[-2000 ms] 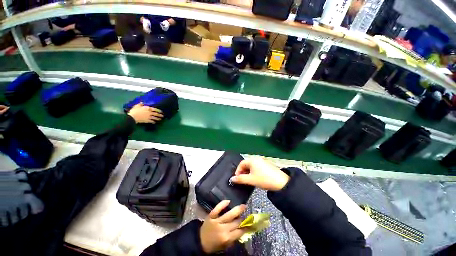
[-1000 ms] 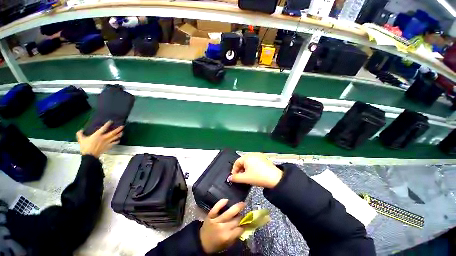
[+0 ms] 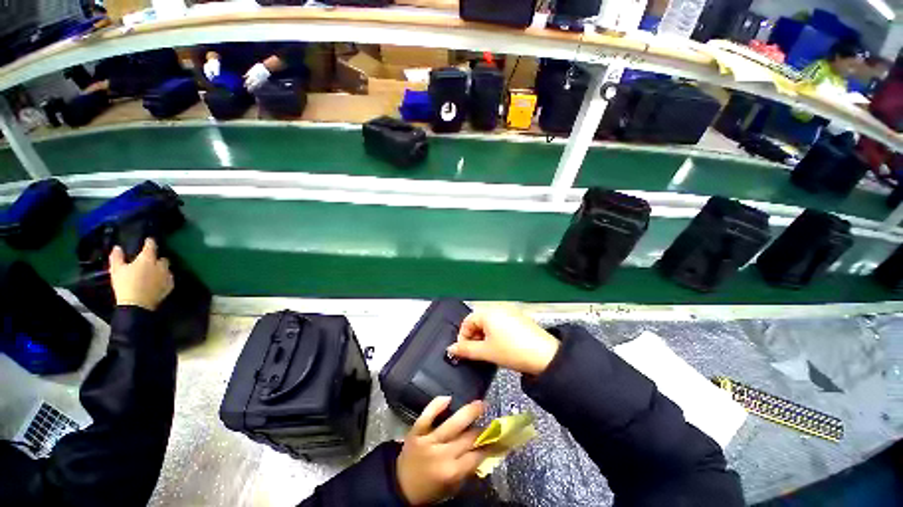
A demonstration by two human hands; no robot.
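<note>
A boxy black bag [image 3: 426, 356] lies on the bench in front of me. My left hand [image 3: 436, 454] rests its fingers on the bag's near edge and holds a folded pale-yellow label sheet [image 3: 507, 436] between its fingers. My right hand [image 3: 503, 340] has thumb and forefinger pinched together at the bag's upper face. A tiny piece, seemingly a label, shows at the fingertips, mostly hidden by them. A second black bag with a carry handle [image 3: 284, 361] stands upright just left of the first.
A neighbour's hand [image 3: 142, 275] is on a dark bag at the left. The green conveyor [image 3: 376, 238] behind the bench carries black bags. A white sheet [image 3: 683, 386] and a yellow-and-black strip [image 3: 782, 408] lie right, on grey plastic. A shelf spans overhead.
The neighbour's hand has moved left along the belt, with a dark bag now nearer the bench. The view has shifted slightly. My two hands have stayed in nearly the same place on the bag.
</note>
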